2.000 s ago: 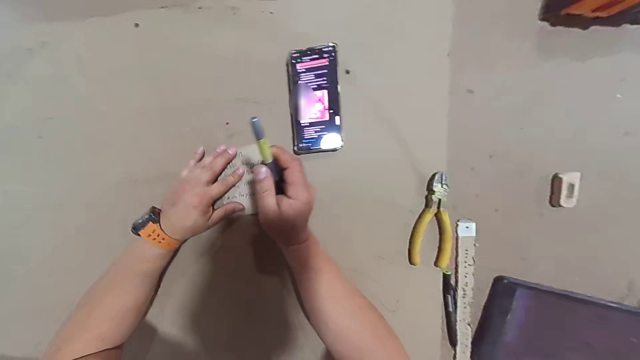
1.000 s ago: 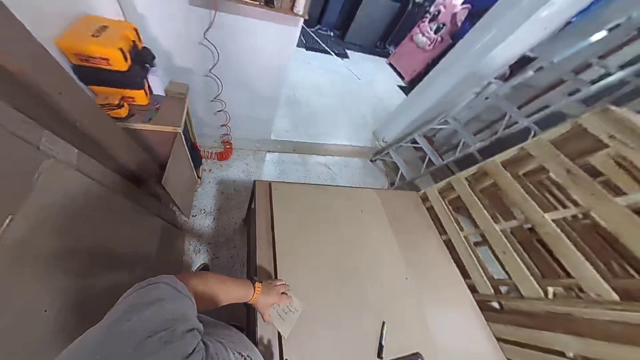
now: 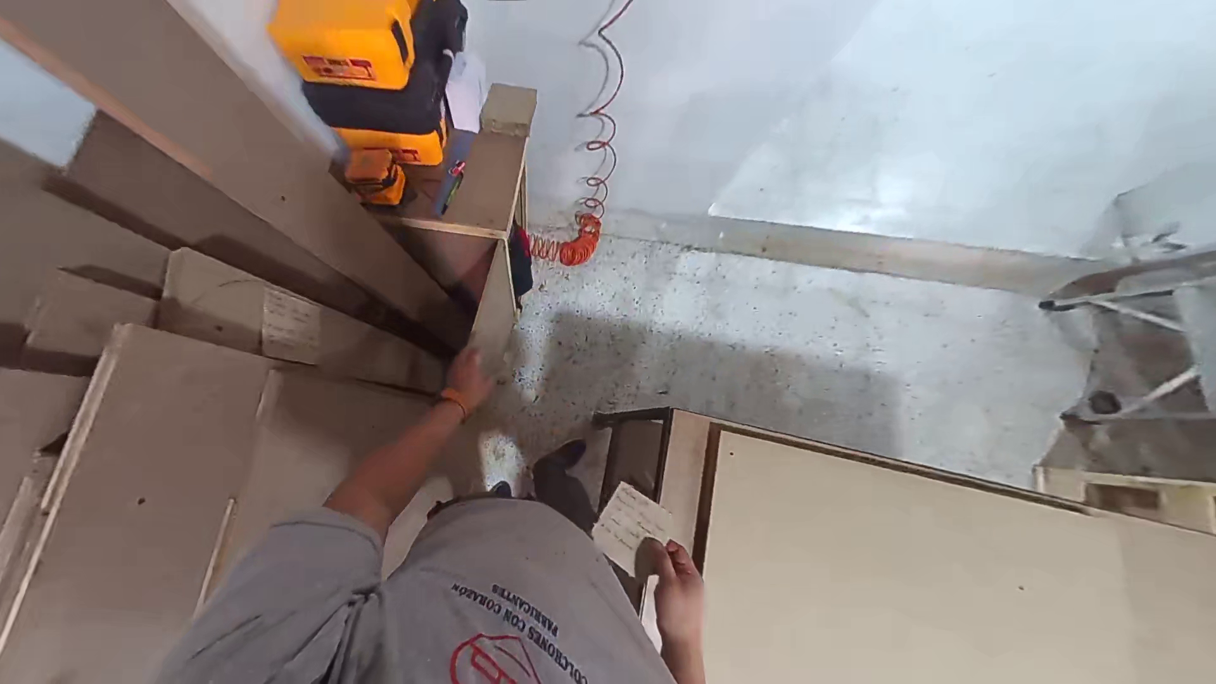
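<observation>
In my right hand (image 3: 676, 594) is a small wooden or card piece (image 3: 631, 526) with handwriting, pinched at its lower right corner between thumb and fingers. That hand is beside the left edge of the pale worktable (image 3: 912, 570). My left hand (image 3: 469, 380), with an orange band at the wrist, reaches forward to the lower end of a wooden cabinet's side panel (image 3: 496, 309). Its fingers are blurred, and whether they touch the panel is unclear.
Wooden boards (image 3: 171, 475) stand stacked at the left, one bearing a written paper (image 3: 291, 326). Yellow and black tool cases (image 3: 356, 47) sit on the cabinet. A coiled orange air hose (image 3: 581, 239) hangs beside it. Speckled floor (image 3: 703, 332) lies between cabinet and worktable.
The written piece, under my left hand on the worktable a second ago, is now in my right hand. My left hand has moved away from it. The view has swung left.
</observation>
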